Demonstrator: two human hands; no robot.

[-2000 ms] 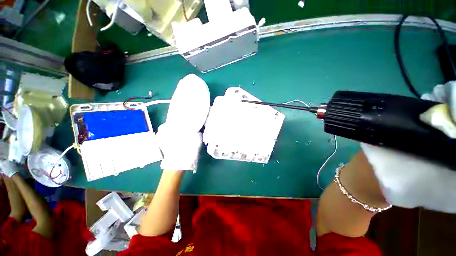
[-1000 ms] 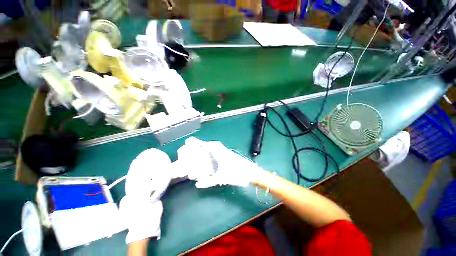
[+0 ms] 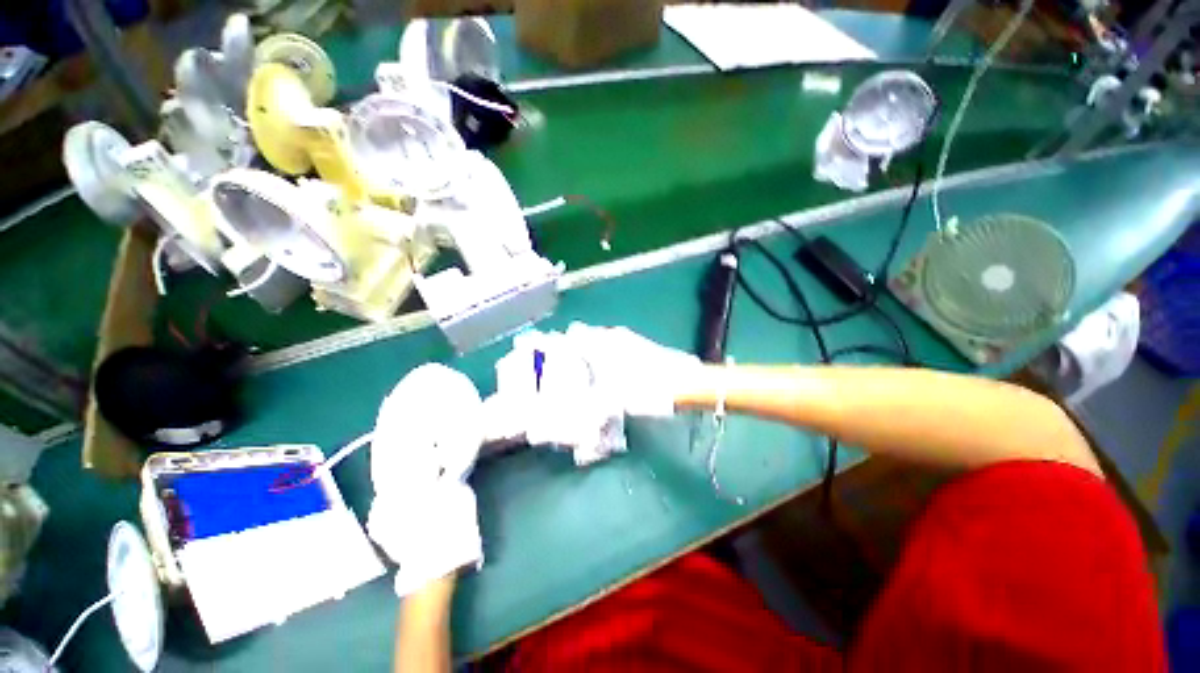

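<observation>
My left hand (image 3: 428, 526), in a white glove, is at the round white head (image 3: 428, 410) of a white unit left of centre. My right hand (image 3: 638, 372), also gloved, grips the unit's white base housing (image 3: 559, 410). Glove and housing blend together, so the fingers are hard to make out. A small dark blue mark shows on the white near the right fingers. The black electric screwdriver (image 3: 717, 305) lies on the bench beyond my right forearm, partly covered by it.
An open housing with a blue panel (image 3: 250, 500) lies at left, beside a white disc (image 3: 136, 594). White and cream units (image 3: 329, 197) are heaped at back left. A black object (image 3: 165, 392) sits near them. A black cable, an adapter (image 3: 836, 270) and a round greenish grille (image 3: 996, 279) are at right.
The screwdriver has left my right hand and lies on the bench. My right hand has moved onto the unit's base. The view has swung, showing the heap and grille.
</observation>
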